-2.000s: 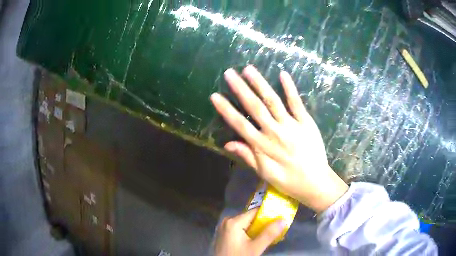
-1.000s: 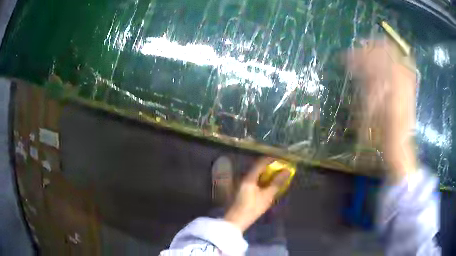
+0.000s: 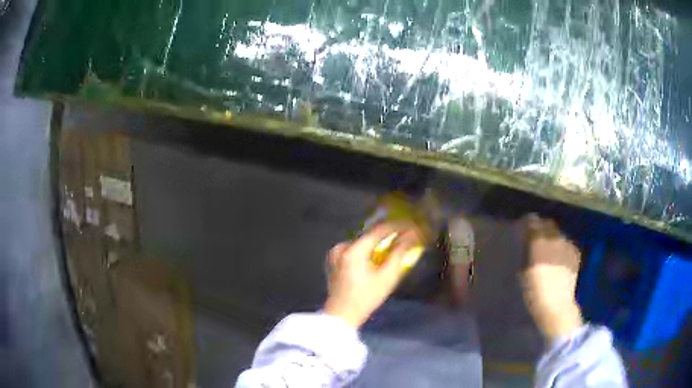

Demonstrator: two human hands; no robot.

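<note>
The yellow tape roll (image 3: 396,215) is in my left hand (image 3: 370,267), below the table's front edge and blurred. Clear tape strips (image 3: 455,64) lie over the green table top (image 3: 205,64), seen as wrinkles and bright glare. My right hand (image 3: 552,269) is also below the edge, farther right, with fingers curled and blurred. Whether it holds something is hidden.
The table's yellowish front edge (image 3: 364,144) runs from upper left to lower right above both hands. Brown cardboard with white label scraps (image 3: 95,227) stands at lower left. A blue object (image 3: 671,303) is at lower right. A pale rounded shape, maybe a shoe (image 3: 460,246), shows between my hands.
My right hand has come from over the table top down below the front edge. My left hand still holds the roll. The view has shifted; the tan-yellow stick no longer shows.
</note>
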